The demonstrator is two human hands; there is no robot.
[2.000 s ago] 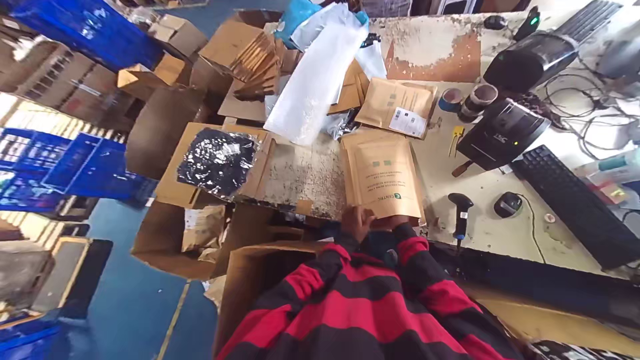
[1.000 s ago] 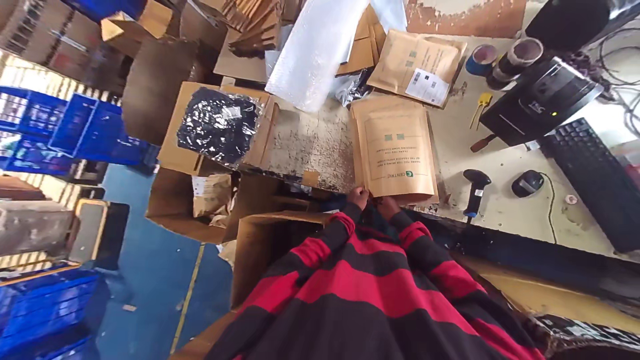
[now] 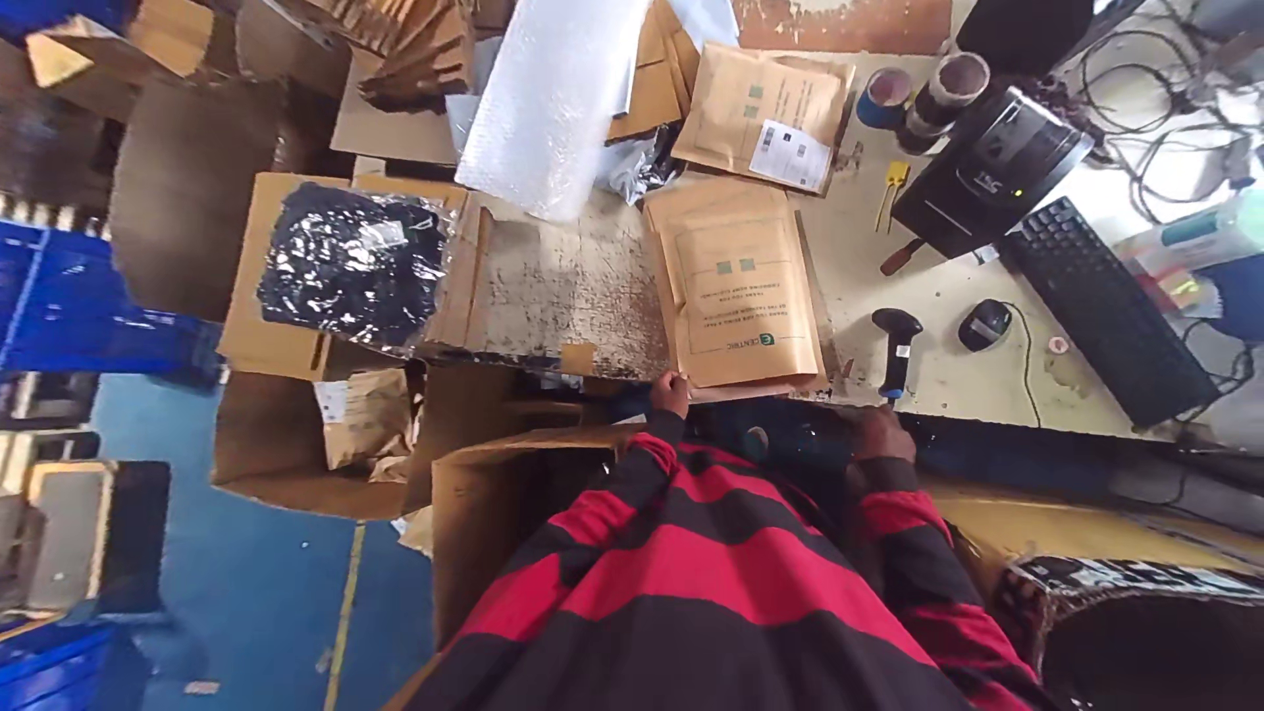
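Brown paper mailers (image 3: 741, 296) lie stacked near the table's front edge, print facing up. My left hand (image 3: 671, 393) is at their lower left corner, fingers closed on the edge. To the right, my right hand (image 3: 882, 434) is at the table edge, just below the handle of a black handheld barcode scanner (image 3: 897, 351); it is blurred, and whether it touches the handle cannot be told. Above the stack lies another paper mailer (image 3: 760, 118) with a white label. A clear plastic bag of dark contents (image 3: 355, 267) rests on cardboard at the left.
A label printer (image 3: 992, 168), tape rolls (image 3: 958, 84), yellow-handled tool (image 3: 893, 183), mouse (image 3: 985, 325) and keyboard (image 3: 1111, 311) are on the right. Bubble wrap (image 3: 553, 99) lies at the back. Open cardboard boxes (image 3: 474, 513) stand below the front edge; blue crates (image 3: 79, 296) are far left.
My right hand has left the lower edge of the mailer stack and moved right, to near the scanner's handle. My left hand stays at the stack's lower left corner.
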